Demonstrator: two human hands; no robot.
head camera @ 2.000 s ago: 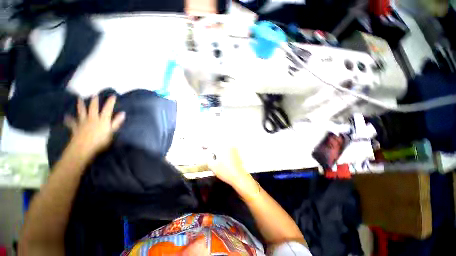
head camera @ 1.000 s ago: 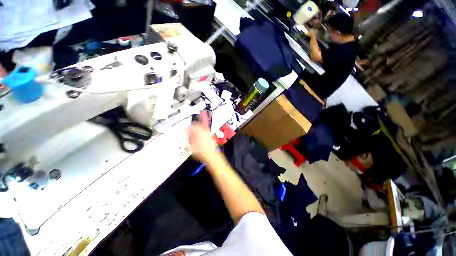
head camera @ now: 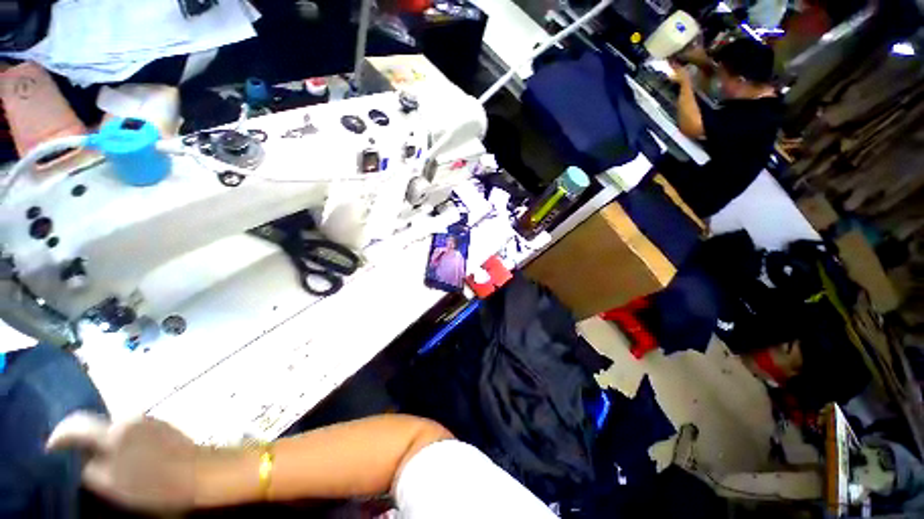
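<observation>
A dark garment (head camera: 35, 405) lies at the lower left, cut off by the picture's edge. My right hand (head camera: 137, 461) is blurred at its right edge; whether the fingers grip the cloth cannot be told. My left hand is out of view. The white sewing machine (head camera: 274, 203) spans the left half, with a blue cylinder (head camera: 137, 152) on top. Black-handled scissors (head camera: 322, 268) lie under the machine arm. The needle area (head camera: 96, 314) shows no cloth clearly under it.
A phone (head camera: 447, 261) showing a picture lies right of the machine, beside a red piece (head camera: 489, 276) and white scraps. A bottle (head camera: 554, 201) stands near a cardboard box (head camera: 603, 262). Dark cloth (head camera: 527, 375) hangs below the table edge. Another person (head camera: 745, 122) sits at the upper right.
My right hand has moved from beside the scraps back to the garment at lower left. The phone now shows uncovered. The view first swung right, then slightly back left; my left hand left the picture.
</observation>
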